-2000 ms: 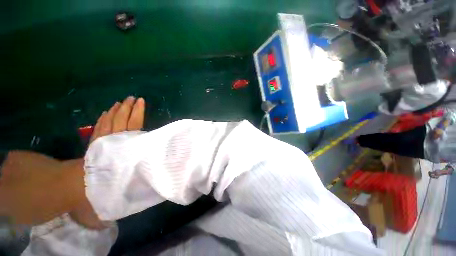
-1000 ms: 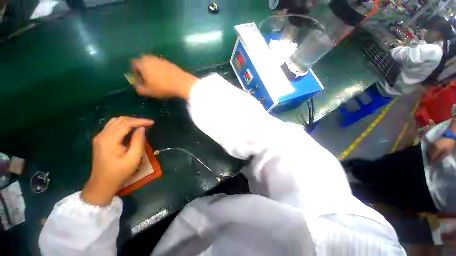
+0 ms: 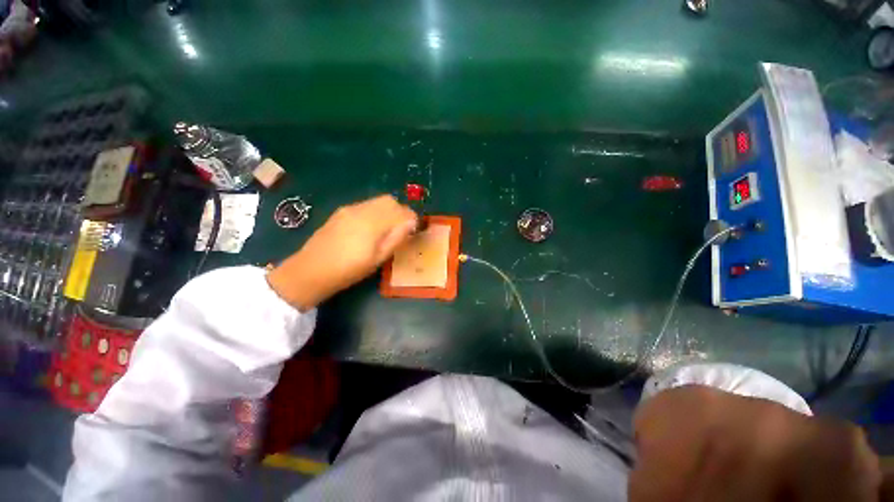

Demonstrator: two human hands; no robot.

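Note:
The orange-framed plate (image 3: 420, 273) lies on the green mat in front of me. My left hand (image 3: 358, 243) is over its upper left corner, with the fingers bent together; a small dark thing shows at the fingertips, too small to name. My right hand (image 3: 750, 451) is large and blurred at the lower right; its fingers and anything in it cannot be made out. One round unit (image 3: 535, 225) lies right of the plate, and another round unit (image 3: 292, 212) lies left of my left hand. A small red piece (image 3: 416, 191) is above the plate.
The blue control box (image 3: 750, 206) stands at the right, with a thin tube (image 3: 537, 345) running to the plate. A clear bottle (image 3: 221, 152), tan block (image 3: 268, 174), white paper (image 3: 235, 222), black box (image 3: 137, 245) and red tray (image 3: 88, 363) are at the left. A flat red piece (image 3: 662, 182) lies near the blue box.
The view has swung, so the plate is now central. My left hand has shifted from over the plate to its upper left corner. My right hand has moved from above the plate to the lower right.

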